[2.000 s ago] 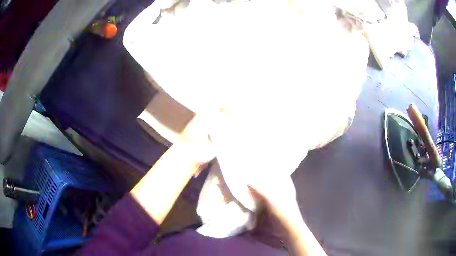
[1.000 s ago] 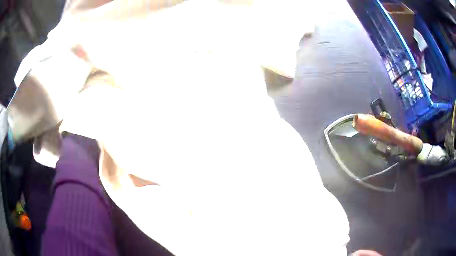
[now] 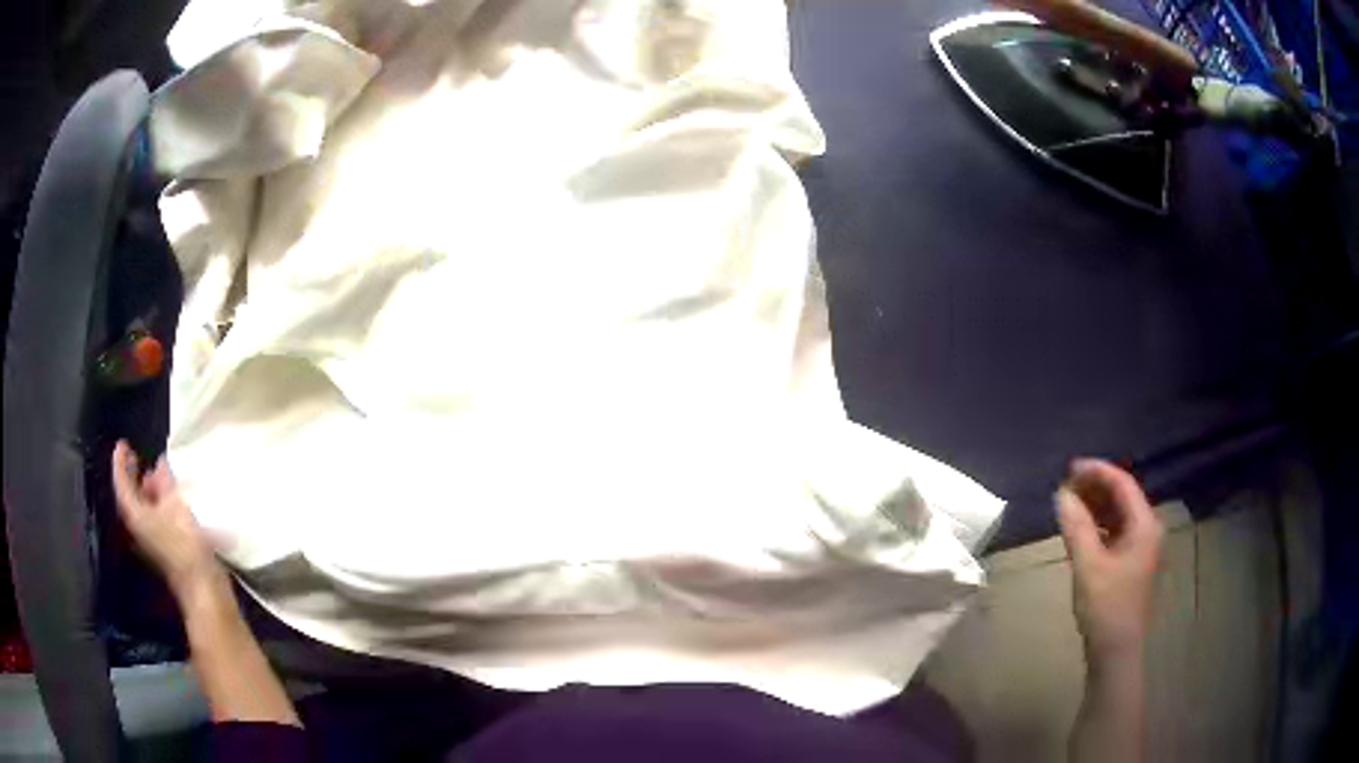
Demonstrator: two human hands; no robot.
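A white garment [image 3: 596, 373] lies spread with soft folds on the dark blue-purple ironing table cover [image 3: 1028, 313]; its middle is overexposed. Its hem [image 3: 626, 626] runs along the near side, by my body. My left hand [image 3: 161, 514] is at the garment's left edge, fingers apart; it may just touch the cloth. My right hand [image 3: 1107, 544] is off the garment, right of its near right corner, fingers curled and slightly apart, holding nothing. The steam iron [image 3: 1051, 105] rests at the upper right, its orange-brown handle [image 3: 1110, 30] on top.
A long grey curved arm [image 3: 52, 388] stands at the left edge. A small orange and green thing [image 3: 142, 356] lies beside it. A pale hose end [image 3: 1245, 102] leaves the iron. Blue crate lattice [image 3: 1230, 38] shows at the upper right. A beige surface [image 3: 1014, 641] is at the lower right.
The garment, earlier gathered and then lifted to the left, now lies spread out. My left hand has come into view at its left edge. My right hand is empty. The iron appears higher in view.
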